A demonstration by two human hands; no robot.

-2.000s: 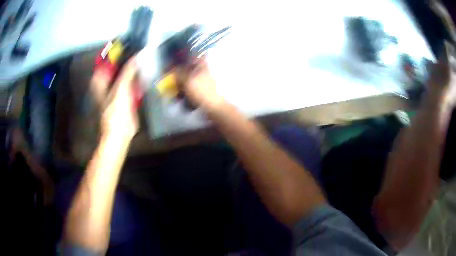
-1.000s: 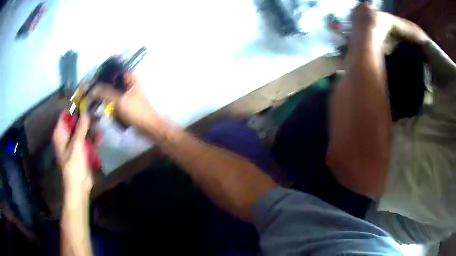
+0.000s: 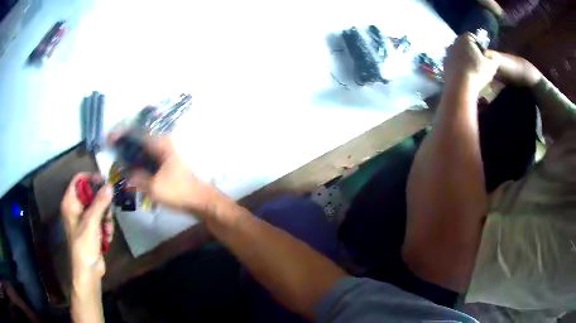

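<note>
My left hand (image 3: 88, 214) is closed around a red-and-black bunch (image 3: 86, 189) at the lower left, by the table's corner. My right hand (image 3: 165, 173) is blurred and holds a dark bundle (image 3: 136, 151) over the table edge, just right of my left hand. Small yellow and black parts (image 3: 126, 200) show between my hands; whether they are held or lie on the table I cannot tell. Grey-black sticks (image 3: 93, 120) lie parallel beyond my left hand. More shiny sticks (image 3: 174, 113) lie beyond my right hand.
The white table (image 3: 252, 76) has a worn wooden edge (image 3: 341, 154). A dark-red bagged set (image 3: 47, 43) lies at the far left. Dark coiled cables (image 3: 363, 55) lie at the upper right. Another person's arm (image 3: 445, 170) reaches over the table's edge on the right. A brown box (image 3: 63, 183) stands at the left corner.
The view has swung right, so the table and both hands sit further left. My left hand still grips the red-and-black bunch. My right hand stays near it with the dark bundle.
</note>
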